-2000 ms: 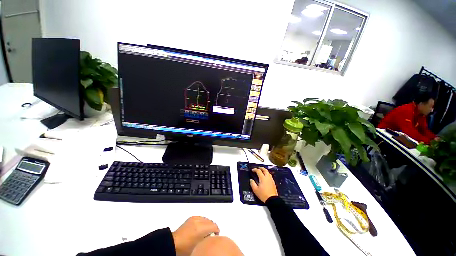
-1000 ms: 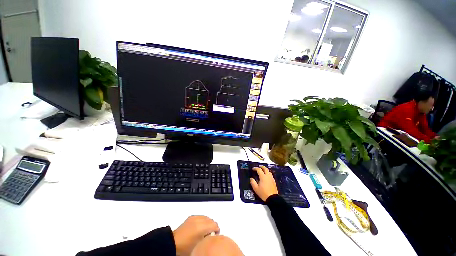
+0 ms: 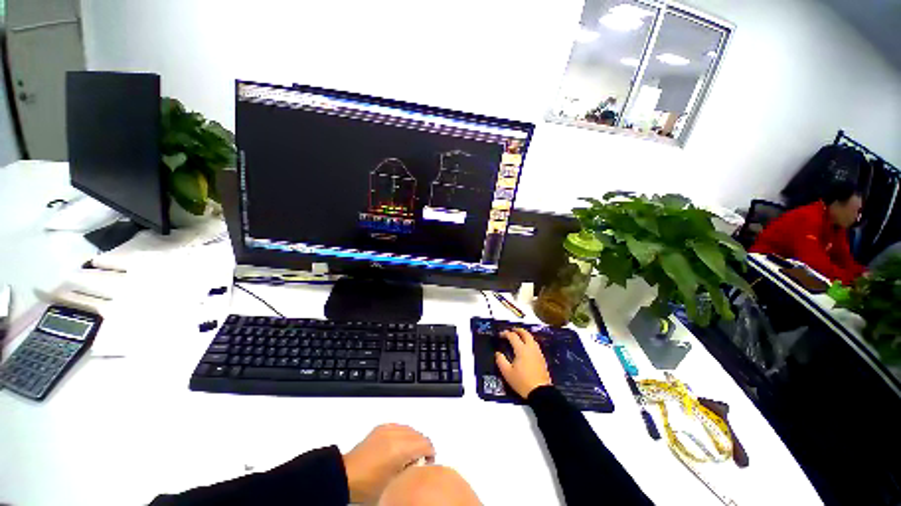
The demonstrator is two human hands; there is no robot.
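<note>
My right hand (image 3: 523,364) rests over the small dark mouse on the dark mouse pad (image 3: 573,368); the hand mostly hides the mouse. My left hand (image 3: 385,457) lies bent at the bottom centre, against a rounded skin-coloured shape; its fingers are partly hidden, and a small pale spot shows beside them. The black keyboard (image 3: 328,357) lies in front of the monitor (image 3: 356,183). Its dark screen shows two thin pattern outlines, a small white box and coloured icons at the right.
A calculator (image 3: 49,348) lies far left, below a second dark monitor (image 3: 117,148). Right of the pad are a bottle (image 3: 568,282), a potted plant (image 3: 664,247), a grey holder (image 3: 659,338), thin sticks and a looped yellow tape measure (image 3: 689,420). A person in red (image 3: 805,235) sits far right.
The view has shifted very slightly. Both hands keep their places, and the white box stays on the screen. The left pattern outline's red line looks paler than two seconds ago.
</note>
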